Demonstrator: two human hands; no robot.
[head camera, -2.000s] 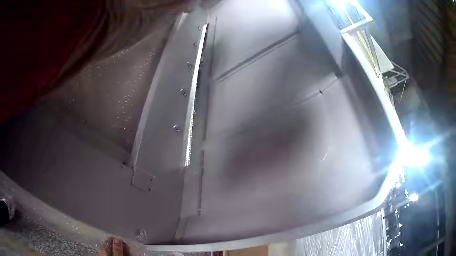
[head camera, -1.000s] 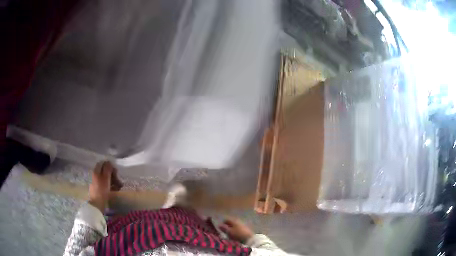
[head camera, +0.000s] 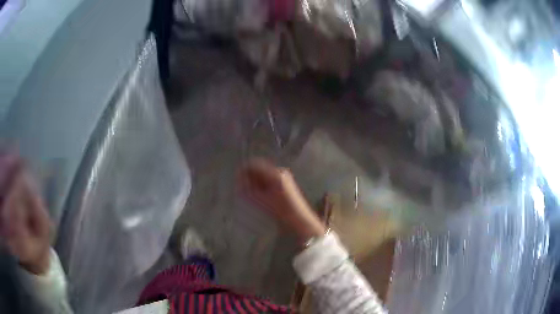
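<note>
A large pale grey curved housing fills the upper left. A translucent sheet of plastic wrap hangs over its edge. My left hand is at the left edge, in front of the housing, blurred and partly cut off; whether it holds anything is unclear. My right hand is near the middle, above the floor and apart from the wrap, with its fingers curled. Blur hides whether something is in it.
Brown cardboard lies right of my right forearm. Something wrapped in clear shiny film stands at the lower right. Blurred wrap or cloth-like clutter lies at the top and upper right. My shoe shows on the grey floor.
The view has swung to another part of the housing and the floor. My left hand has left the housing's lower flange and is at the left edge. My right hand has risen towards the middle.
</note>
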